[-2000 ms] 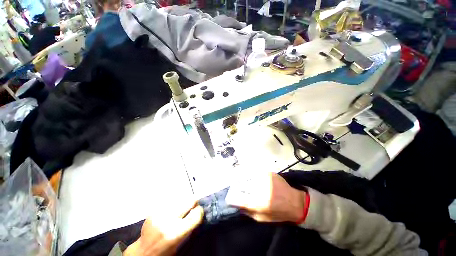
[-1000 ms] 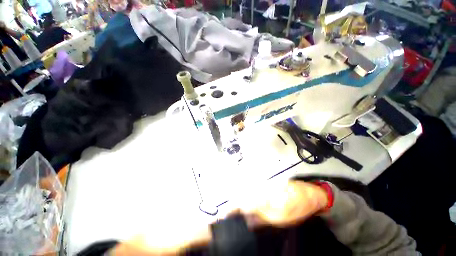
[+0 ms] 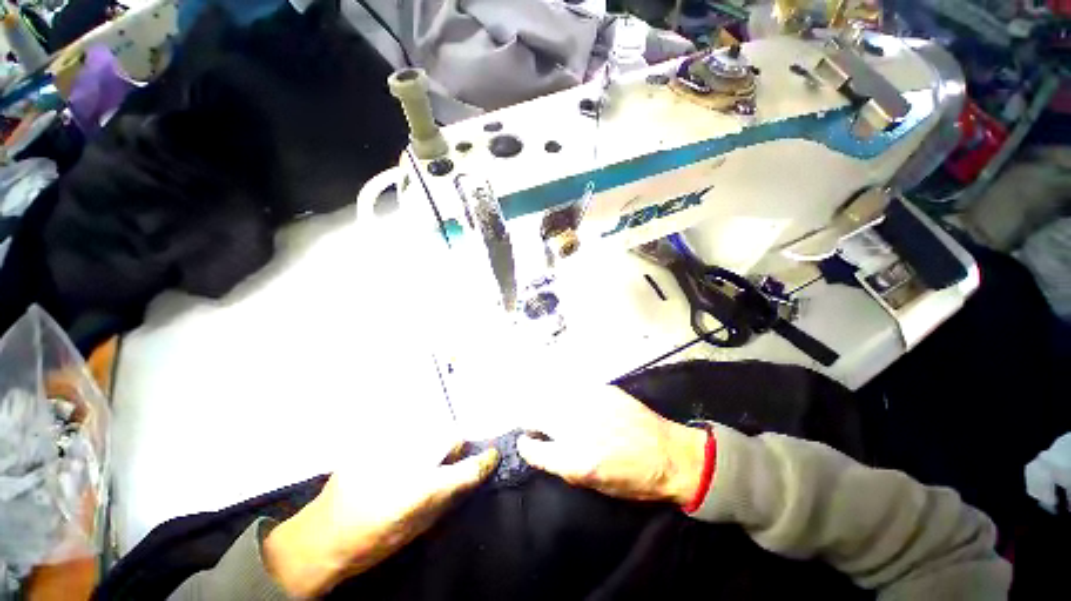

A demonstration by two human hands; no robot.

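A black garment piece [image 3: 552, 546] lies over the front edge of the white table and the lap. My left hand [image 3: 382, 511] holds its upper edge between thumb and fingers. My right hand [image 3: 617, 446] holds the same edge just to the right, thumb near my left thumb. A short dark bluish strip [image 3: 511, 456] shows between the two thumbs. Both hands are in front of the needle area of the white JACK sewing machine [image 3: 552, 176]. The needle area is washed out by glare, so the needle cannot be made out.
Black-handled scissors [image 3: 734, 308] lie under the machine arm. Black cloth [image 3: 153, 176] is heaped at the left and grey garments [image 3: 499, 53] behind. A clear plastic bag [image 3: 53, 458] hangs at the left edge. Black cloth also lies at the right.
The hands were blurred and lower a second ago; now they are steady and hold the cloth edge close together. The bluish strip between them shows smaller than two seconds ago. The view has shifted.
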